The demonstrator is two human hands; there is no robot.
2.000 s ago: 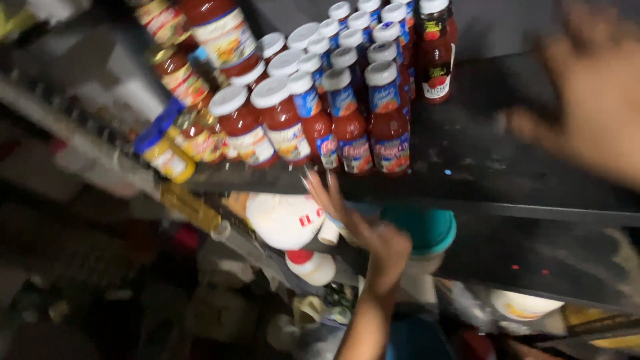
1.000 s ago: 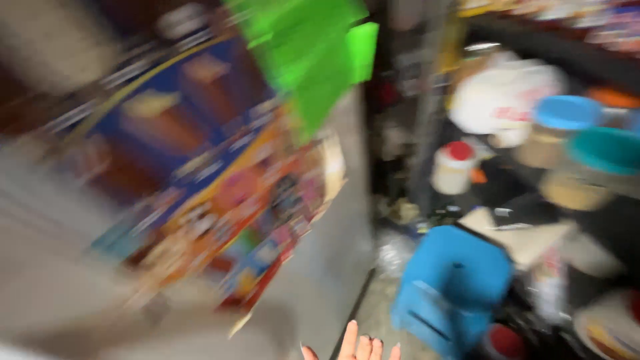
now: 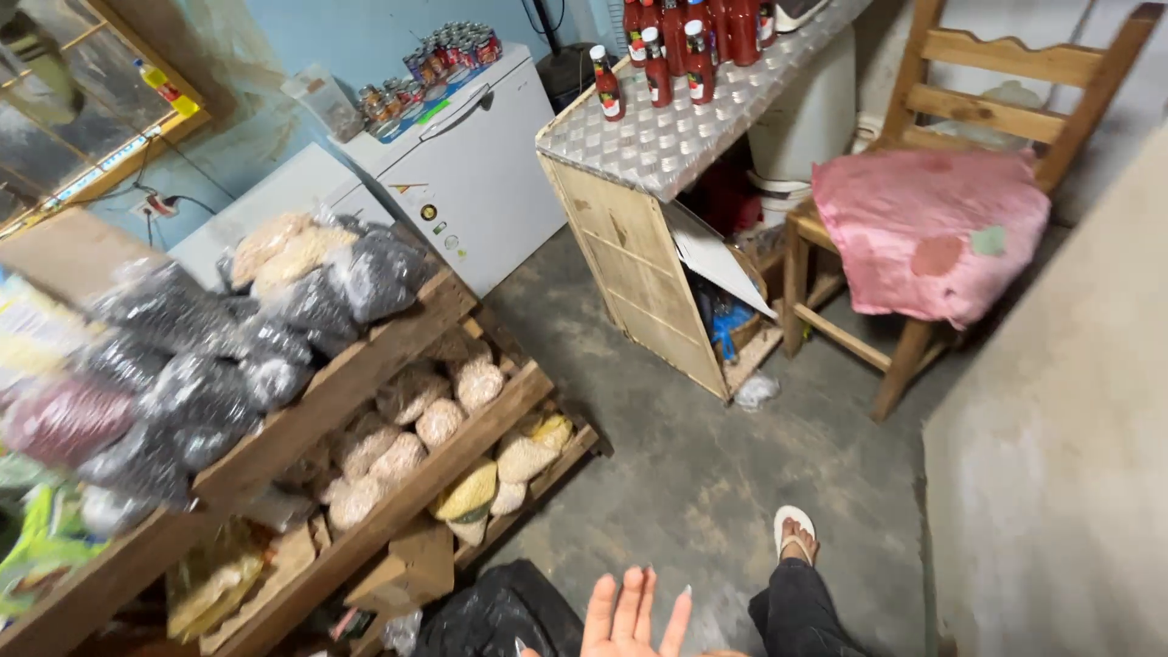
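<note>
My left hand (image 3: 630, 616) is at the bottom edge, right of centre, with the palm partly showing and the fingers spread. Nothing is held in it. A black plastic bag (image 3: 502, 611) lies on the floor to its left, and a foot in a white flip-flop (image 3: 796, 534) stands to its right. My right hand cannot be seen. Farther off, red sauce bottles with white caps (image 3: 657, 68) stand on a small table with a patterned metallic top (image 3: 620, 146).
A wooden rack (image 3: 365, 411) at left holds filled plastic bags (image 3: 205, 383). A white chest freezer (image 3: 493, 173) bears small cans (image 3: 452, 55). A wooden chair (image 3: 995, 119) with a pink cloth (image 3: 931, 228) stands right, near a pale wall (image 3: 1049, 429).
The view has swung away from the dark shelves with sauce bottles to the floor, rack and table. My right hand, blurred at upper right two seconds ago, is out of view.
</note>
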